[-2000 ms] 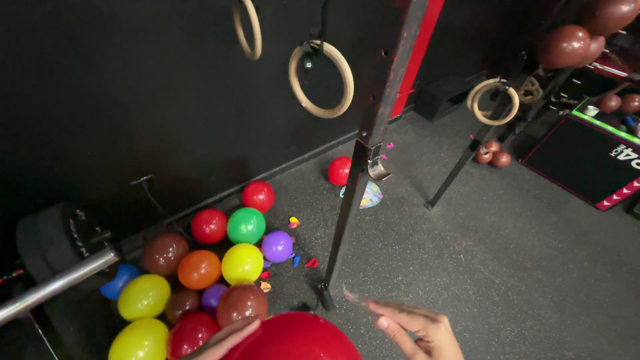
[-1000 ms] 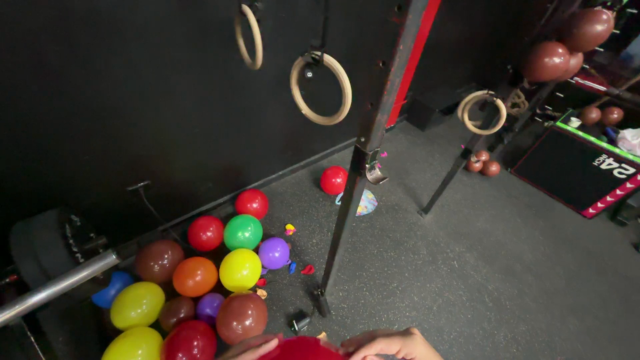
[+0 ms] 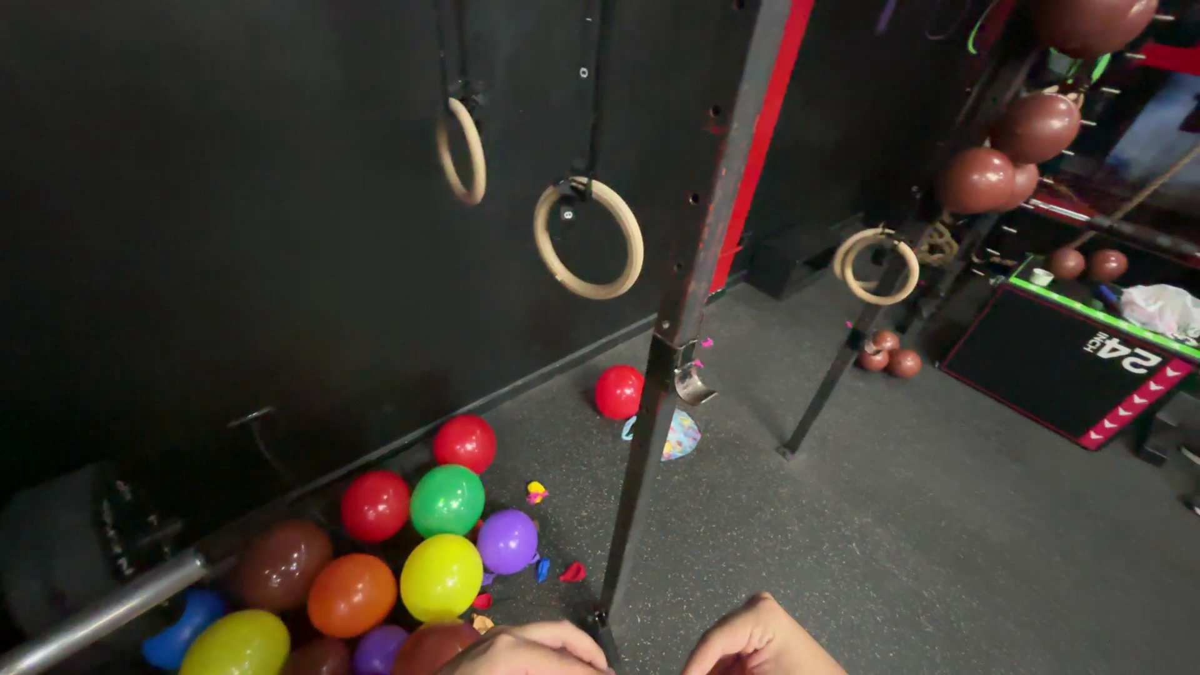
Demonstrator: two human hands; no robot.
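At the bottom edge of the head view, my left hand [image 3: 534,649] is bent, its fingers cut off by the frame. My right hand [image 3: 757,639] lies to its right, also partly out of view, with a gap between the two. What either hand holds cannot be seen. Beside my left hand is a brown balloon [image 3: 433,649]. More inflated balloons lie on the floor further left, among them a yellow balloon [image 3: 441,577], a green balloon [image 3: 448,500], an orange balloon [image 3: 352,595] and a purple balloon [image 3: 507,542].
A black steel rack upright [image 3: 647,450] stands ahead of my hands. Wooden gymnastic rings [image 3: 589,237] hang before the dark wall. A barbell sleeve [image 3: 103,614] juts in at lower left. Deflated balloons [image 3: 573,572] lie on the floor. A black plyometric box [image 3: 1050,361] stands at right.
The large red balloon that was between my hands at the bottom edge no longer shows. My right hand, spread two seconds ago, came in close to the left and is now apart from it.
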